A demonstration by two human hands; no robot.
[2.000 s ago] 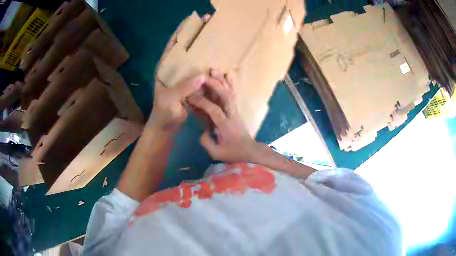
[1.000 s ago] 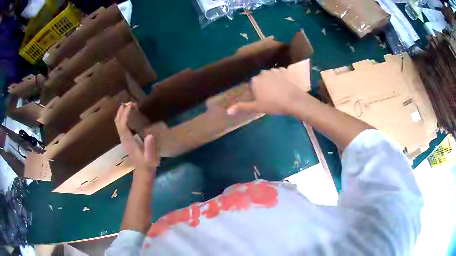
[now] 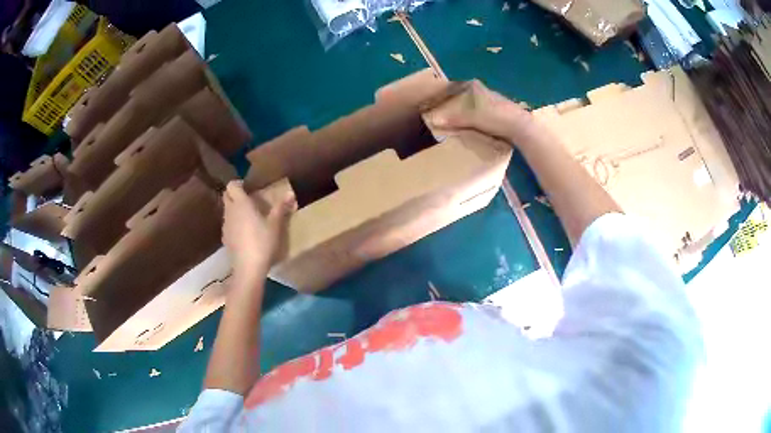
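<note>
A long brown open box (image 3: 389, 203) stands tilted over the green bench top in front of me, its cavity facing up and tabs raised on both long edges. My left hand (image 3: 254, 224) grips its left end, with fingers and thumb around the end panel. My right hand (image 3: 482, 114) holds the end flap at its right end, fingers folded over it. Erected cartons (image 3: 161, 232) stand in a row at the left, close to my left hand. Flat carton blanks (image 3: 651, 161) with a line drawing lie stacked at the right, partly behind my right forearm.
A yellow crate (image 3: 72, 80) is at the far left. Plastic-wrapped items (image 3: 342, 13) and a brown wrapped parcel (image 3: 596, 19) lie at the far side. A wooden strip (image 3: 531, 232) crosses the green bench top (image 3: 287, 51). Small cardboard scraps are scattered about.
The flat blank seen first is now a raised open box. Since a second ago, its front panel has come up, and my right hand has moved onto the right end flap.
</note>
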